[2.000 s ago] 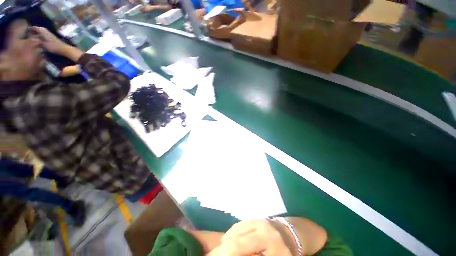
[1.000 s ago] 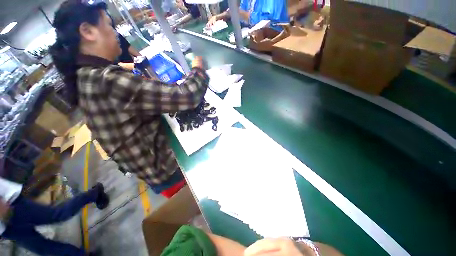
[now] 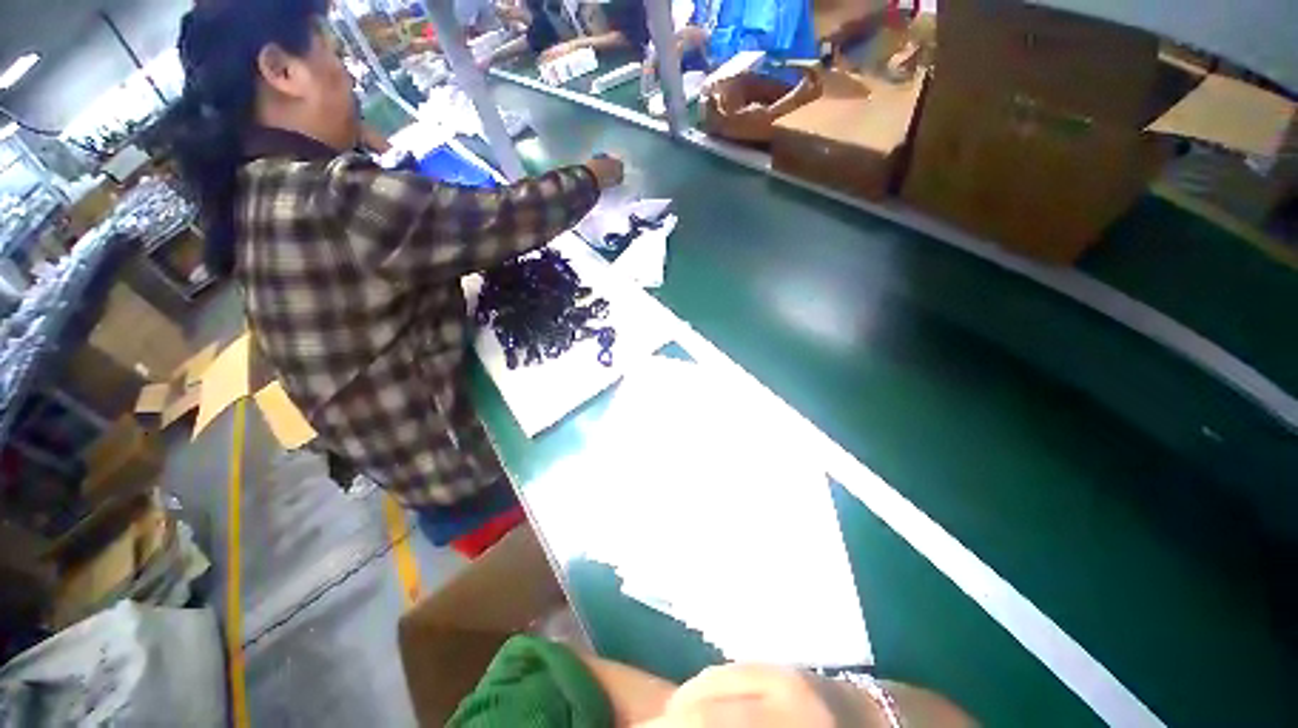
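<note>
A fanned stack of thin bright white sheets (image 3: 726, 498) with a stepped near edge lies on the green bench in front of me. At the bottom edge a hand, apparently my right hand (image 3: 755, 700), is cut off by the frame. A bracelet circles its wrist, and it lies against my other forearm, which comes from a green sleeve. Its fingers cannot be made out, and nothing held shows. My left hand is not visible. Neither hand visibly touches the stack.
A person in a plaid shirt (image 3: 384, 270) reaches over a white tray (image 3: 548, 398) with tangled black parts (image 3: 538, 306). White sheets (image 3: 648, 256) lie beyond. A long white strip (image 3: 954, 555) crosses the green surface. Cardboard cartons (image 3: 1032, 135) stand across the line. A carton (image 3: 477, 633) stands below the bench edge.
The view has swung left and shifted. The plaid-shirted person's arm has gone from their face to reaching over the bench, and black parts now lie on the far white sheets. My hand sits lower in frame.
</note>
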